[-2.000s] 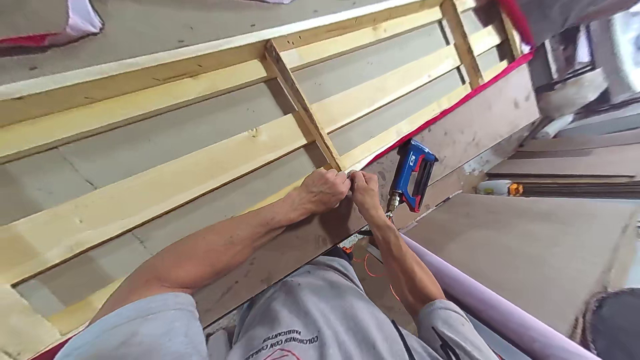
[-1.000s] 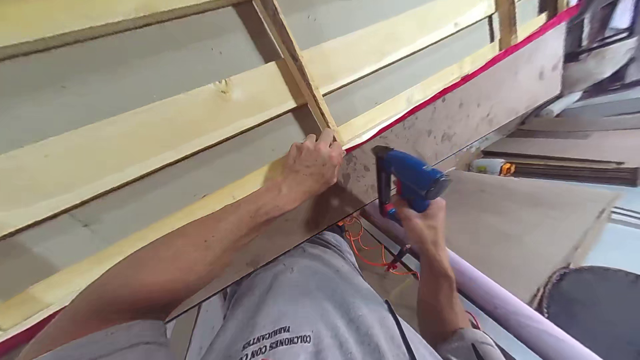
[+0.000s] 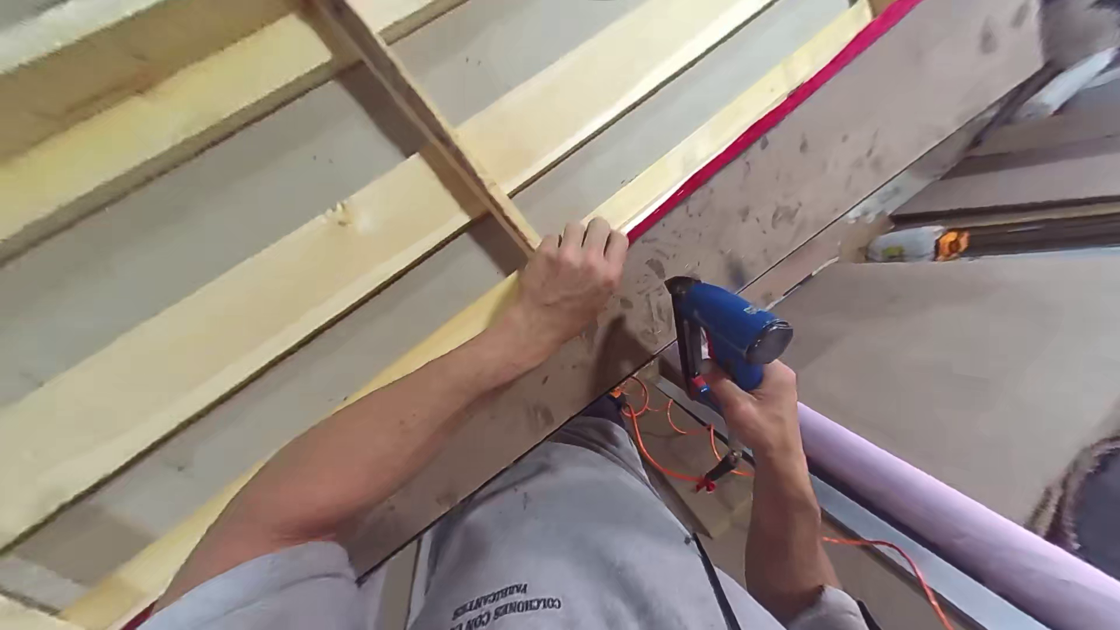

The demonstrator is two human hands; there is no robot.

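A wooden slatted frame [image 3: 350,219] lies on a stained work board [image 3: 787,188], with red fabric [image 3: 752,136] running along its near edge. My left hand [image 3: 573,284] is over that near edge, beside the end of a cross brace [image 3: 437,131]; its fingers are bent over the rim, and what they pinch is hidden. In my right hand [image 3: 757,407] is a blue pneumatic staple gun [image 3: 731,324], gripped by its handle. The gun's dark nose is over the board, right of my left hand and apart from the frame.
An orange coiled air hose [image 3: 647,442] hangs below the board's edge near my body. A lilac roll [image 3: 927,516] runs to the lower right. Brown sheets [image 3: 962,350] lie at the right, with a clear container with an orange part [image 3: 910,245] beside them.
Two seconds ago both hands were together at the frame's edge and the staple gun lay on the board. My right hand has since taken hold of the gun. The view has moved closer.
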